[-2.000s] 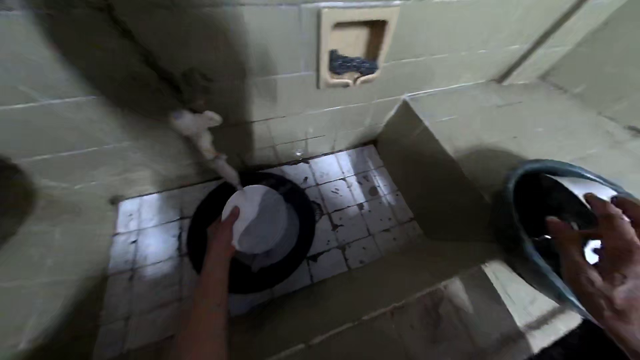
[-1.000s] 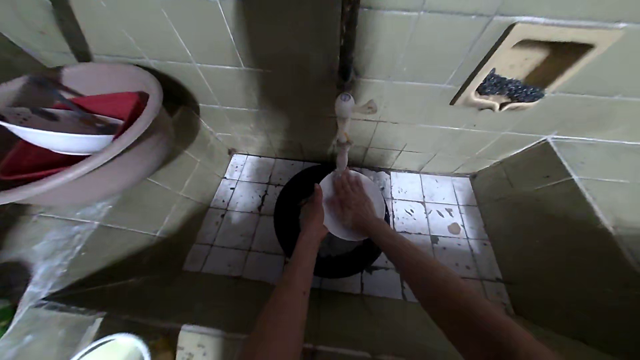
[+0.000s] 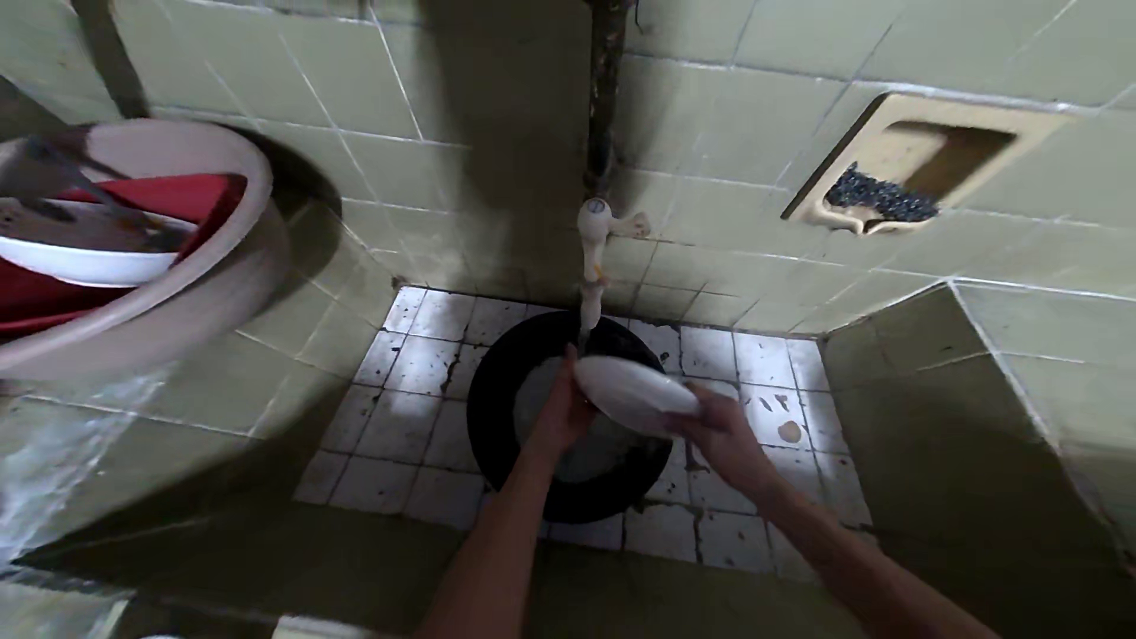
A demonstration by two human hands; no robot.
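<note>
A white plate [image 3: 635,395] is tilted between my two hands, just below the spout of a white plastic tap [image 3: 593,253]. My left hand [image 3: 565,410] is at the plate's left end; its fingertips are partly hidden, so its grip is unclear. My right hand [image 3: 714,422] grips the plate's right edge. Beneath them a round black basin [image 3: 506,404] rests on the white-tiled sink floor, with something pale and round inside it, partly covered by the plate and my hands.
A pink plastic tub [image 3: 257,209] at the left holds a red item [image 3: 209,195], a white dish [image 3: 89,264] and utensils. A dark pipe [image 3: 606,98] runs down the tiled wall to the tap. A wall soap dish [image 3: 967,169] holds a dark scouring pad [image 3: 879,195]. Sink walls rise on both sides.
The plate has tipped from facing up to a steep slant, and my right hand has moved from its surface to its right edge. Two seconds ago my right hand was at a tub on the right.
</note>
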